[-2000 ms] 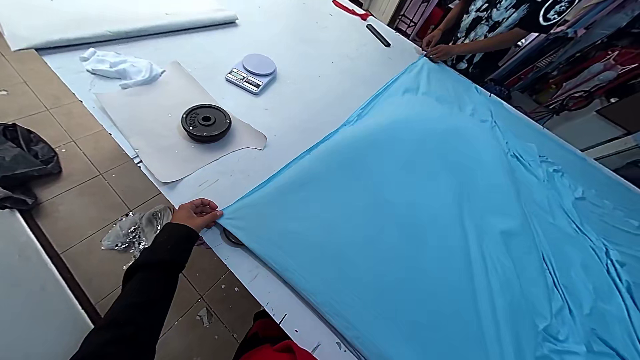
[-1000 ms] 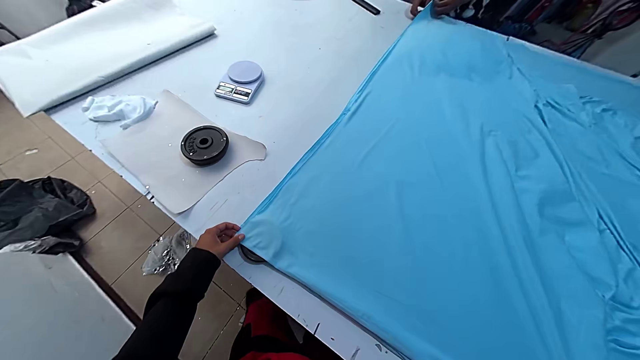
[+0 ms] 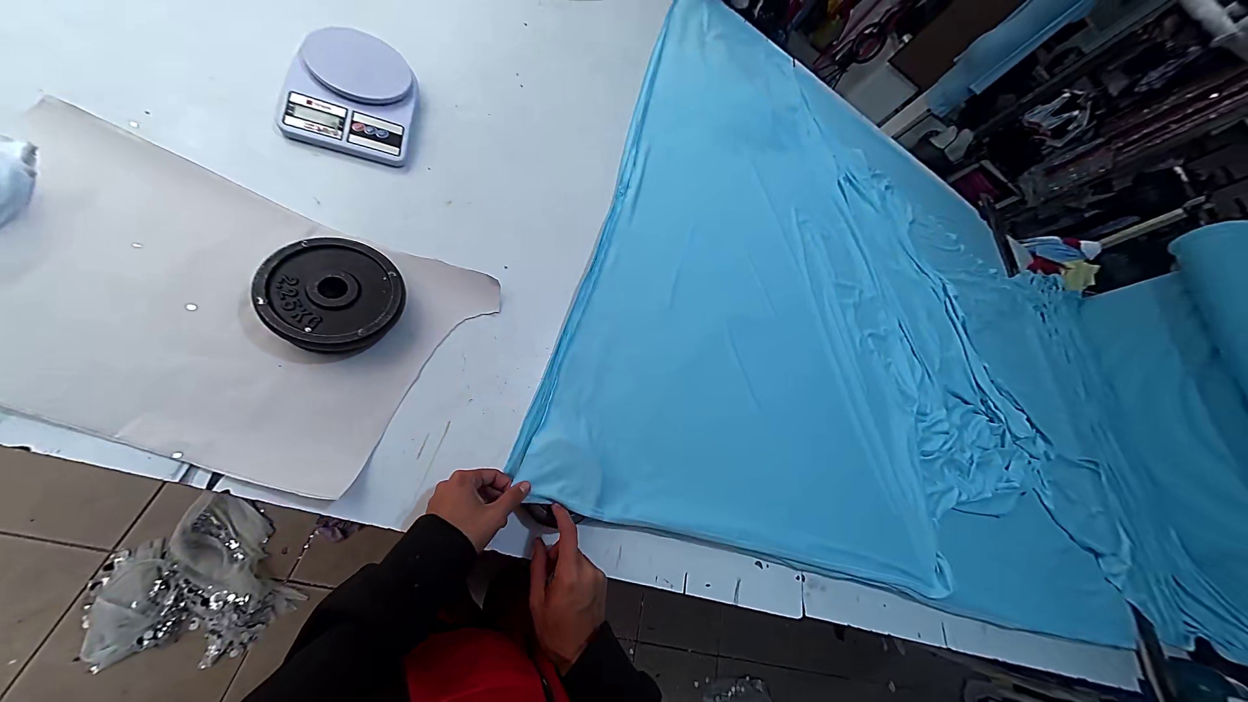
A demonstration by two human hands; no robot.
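Note:
Light blue fabric (image 3: 702,390) lies spread over the white table, its near left corner under my hands. My left hand (image 3: 475,504) pinches that corner between thumb and fingers at the table's near edge. Just right of it, my right hand (image 3: 568,585) touches the fabric edge with its index finger; whether it grips anything cannot be told. A dark round thing (image 3: 539,514) shows partly beneath the fabric corner, between the two hands. Its raised outline shows through the cloth.
A black weight plate (image 3: 330,294) rests on a paper pattern piece (image 3: 175,341) at the left. Behind it stands a kitchen scale (image 3: 348,95). A blue fabric roll (image 3: 1214,283) is at the far right. Clear plastic bags with silvery bits (image 3: 185,580) lie on the tiled floor.
My right hand has come into view beside my left, at the fabric corner. The other person's hands at the far corner are out of view. The view has moved closer to the near corner.

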